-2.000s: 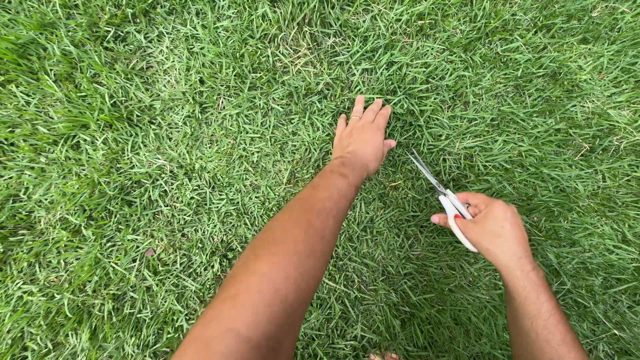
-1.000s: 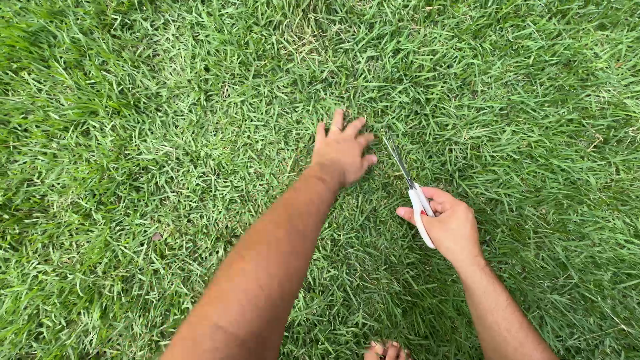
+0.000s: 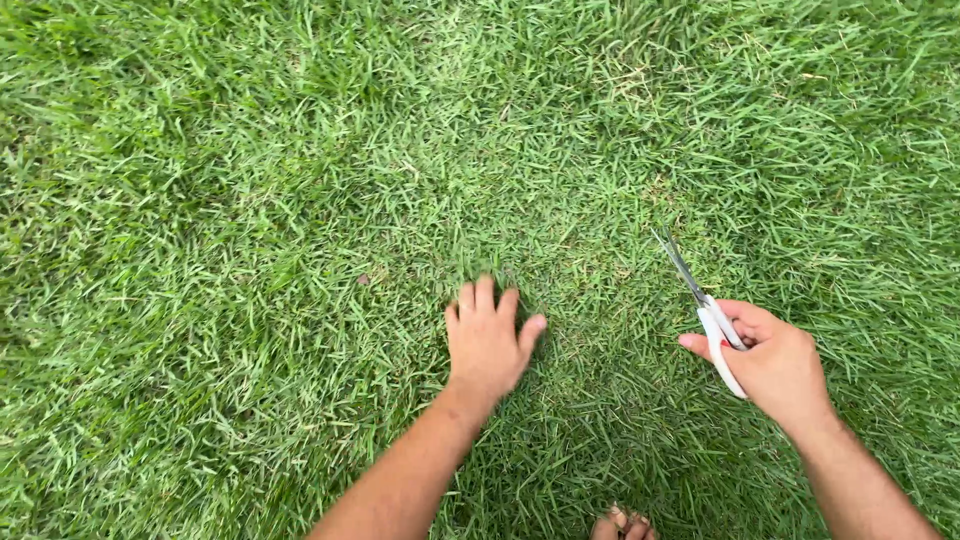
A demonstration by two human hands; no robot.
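My left hand lies palm down on the green grass, its fingers spread and nothing in them; it is slightly blurred. To the right, my right hand grips a pair of scissors by the white handles. The metal blades point up and to the left over the grass, with their tips a little apart. A small red part shows between the handles near my thumb. A gap of grass separates the blades from my left hand.
Bare toes show at the bottom edge, between my forearms. Longer grass stands along the right side and at the top left. A small brown leaf lies left of my left hand, and some dry straw-coloured blades lie at the upper right.
My left hand has moved back over the grass toward my body and away from the scissors. My right hand still holds the scissors. The view has shifted somewhat.
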